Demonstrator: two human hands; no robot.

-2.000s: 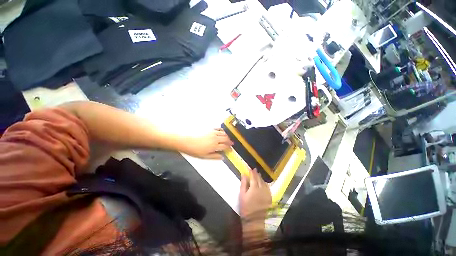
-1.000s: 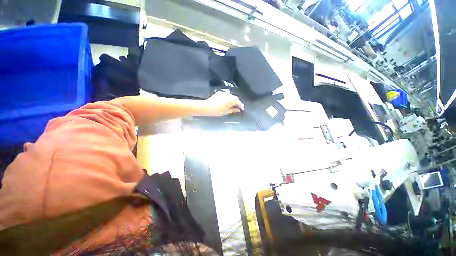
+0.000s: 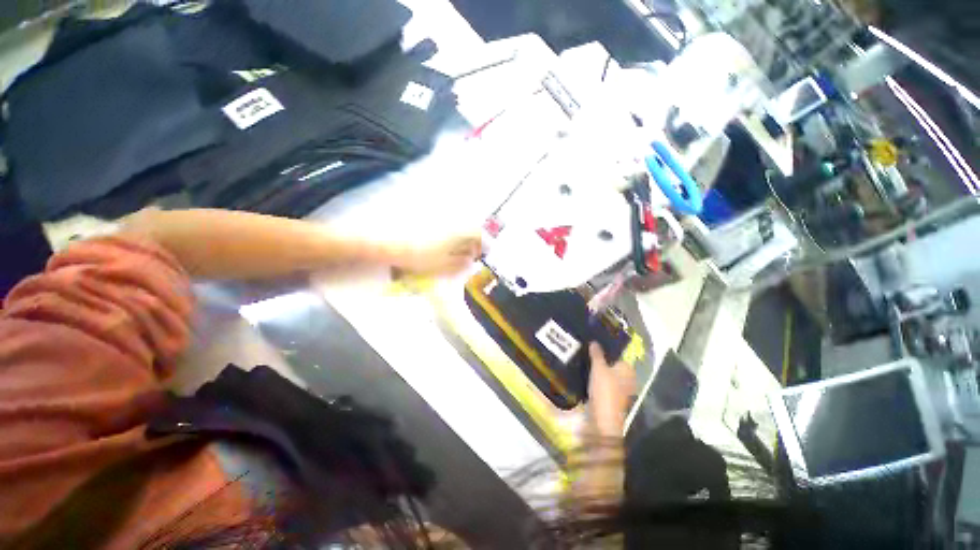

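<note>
A black fabric piece [image 3: 527,309] with a white label [image 3: 558,341] lies over the yellow-brown clamp frame [image 3: 520,355] under the white machine head [image 3: 580,220]. My right hand [image 3: 610,385] is at the fabric's right side; its fingertips touch the edge and seem to hold it. My left hand [image 3: 446,258] is beside the head's lower left, near the frame's upper corner, with fingers bent together; whether it holds anything is blurred. Yellow strips [image 3: 486,371] run along the bed in front of the frame.
Stacked black panels [image 3: 118,118] with white labels lie at the upper left. A pale-framed screen [image 3: 860,421] stands at the right. A blue loop [image 3: 674,179] and red-black snips [image 3: 645,231] are on the head. Dark fabric [image 3: 290,435] lies near my lap.
The view has swung back from the panel stack to the machine. My left hand has moved from the stack to beside the head. A labelled black piece now covers the frame; my right hand is in view.
</note>
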